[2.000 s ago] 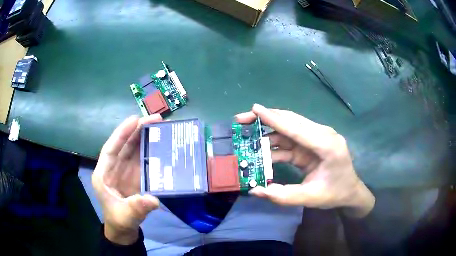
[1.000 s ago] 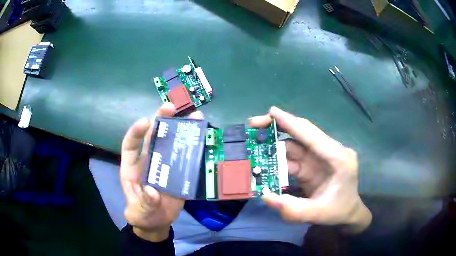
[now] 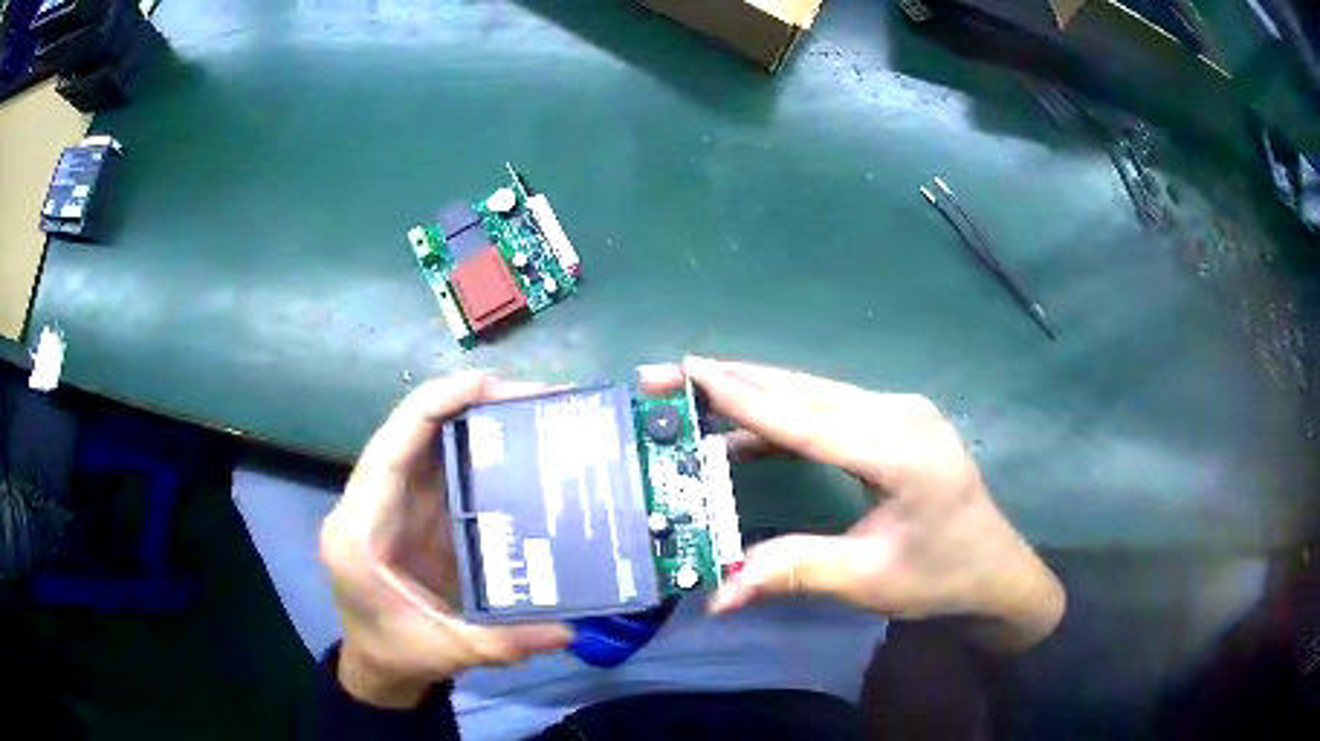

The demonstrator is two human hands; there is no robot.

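My left hand [image 3: 413, 543] holds a dark grey plastic housing [image 3: 557, 500] with a white printed label facing up. My right hand [image 3: 869, 507] grips the display end of a green circuit board assembly [image 3: 670, 485] by its top and bottom edges. The board is partly inside the housing's right end; a round black part, small capacitors and a white display strip [image 3: 721, 504] stay outside. Its inner part is hidden by the housing. A second circuit board assembly [image 3: 500, 268] with a brick-red block lies on the green bench beyond my hands.
Dark tweezers [image 3: 989, 258] lie on the bench [image 3: 753, 217] at right. A labelled module [image 3: 78, 188] and a small white object [image 3: 48, 358] are at the left edge. Dark housings [image 3: 87, 51] stand at the upper left. Brown cardboard boxes [image 3: 746, 26] are at the far side.
The board has slid much deeper into the housing; its red block and green terminals are now hidden. My hands have come closer together. The view has shifted slightly.
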